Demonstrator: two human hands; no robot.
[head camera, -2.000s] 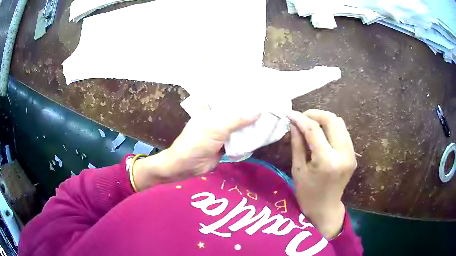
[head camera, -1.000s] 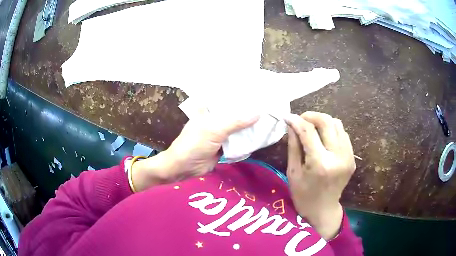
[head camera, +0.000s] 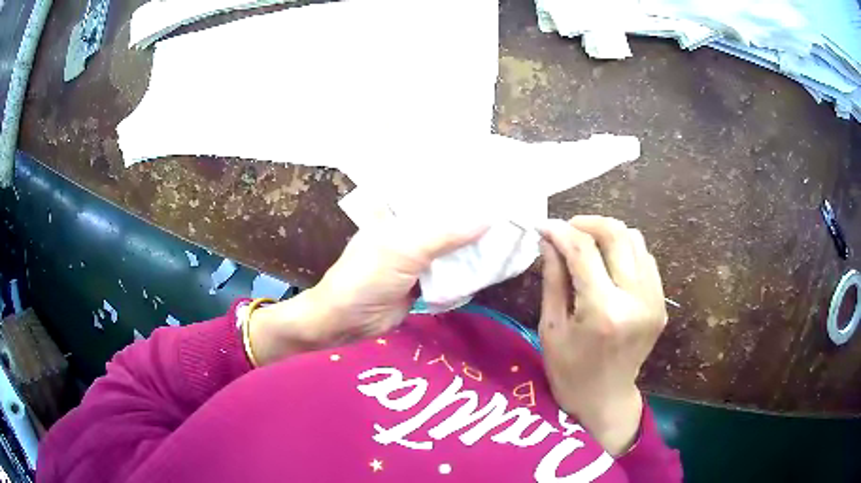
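A large white cloth panel point(head camera: 321, 85) lies on the brown table, its near end bunched up between my hands. My left hand point(head camera: 368, 283) grips the bunched cloth point(head camera: 477, 269) with the thumb on top. My right hand point(head camera: 604, 302) pinches a thin pointed tool point(head camera: 518, 225) at the right edge of the bunch; its tip lies against the cloth. A thin light end sticks out behind my right hand and may be the same tool. The fingers hide most of it. A tapered white piece point(head camera: 595, 162) points right from the panel.
The brown table point(head camera: 727, 189) has a ragged white pile point(head camera: 717, 24) at the far right. A small dark slim object point(head camera: 835, 229) and a pale flat ring point(head camera: 845, 307) lie at the right edge. A narrow metal bar point(head camera: 87, 38) is at far left. Scraps litter the green floor.
My right hand has shifted very slightly down, with the thin end behind it a little lower. My left hand still holds the bunched cloth in nearly the same place.
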